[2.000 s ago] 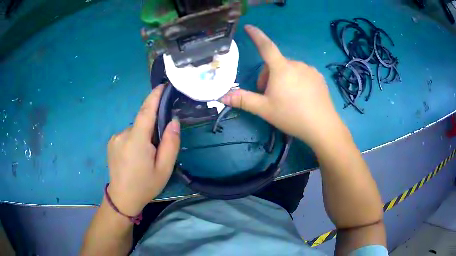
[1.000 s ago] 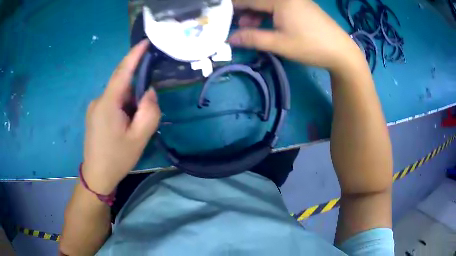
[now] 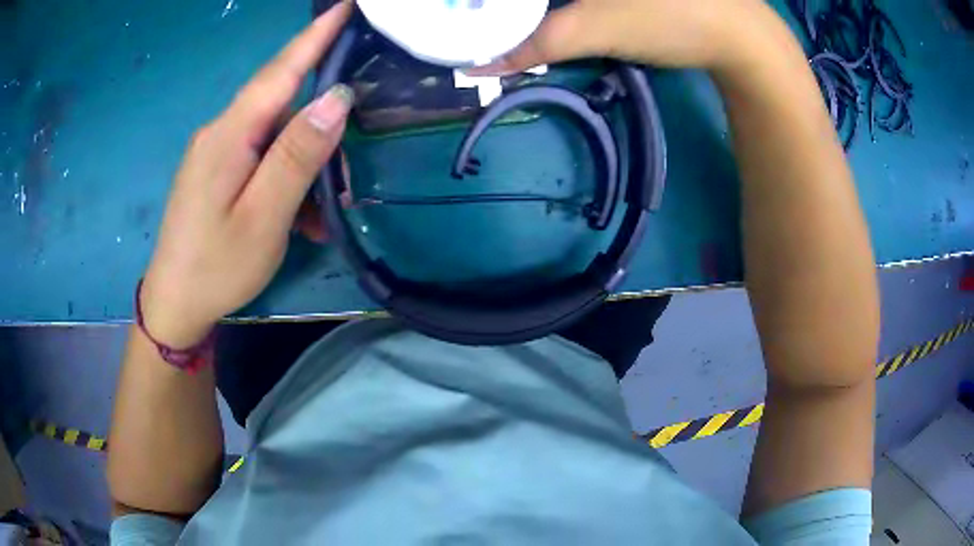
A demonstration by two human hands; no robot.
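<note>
A large black headband hoop [image 3: 486, 311] lies at the bench edge, its padded band towards me and its upper part under the white press nest [image 3: 459, 27]. A thinner inner curved strip [image 3: 600, 133] sits inside it at the right, and a thin cable [image 3: 470, 199] crosses the hoop. My left hand [image 3: 240, 187] grips the hoop's left side between thumb and fingers. My right hand [image 3: 625, 34] is at the nest's right edge, partly cut off by the top; its fingertips are partly hidden, and what it holds is unclear.
The dark press base [image 3: 411, 94] lies under the nest; the press head is out of view. Loose curved strips [image 3: 849, 75] lie in a pile at the upper right of the blue-green bench [image 3: 96, 192]. Yellow-black tape [image 3: 710, 428] runs on the floor.
The view has shifted, so press and hoop sit higher in the picture. My right hand, earlier pointing with a raised index finger, is now bent over the nest's right edge. My left hand stays on the hoop.
</note>
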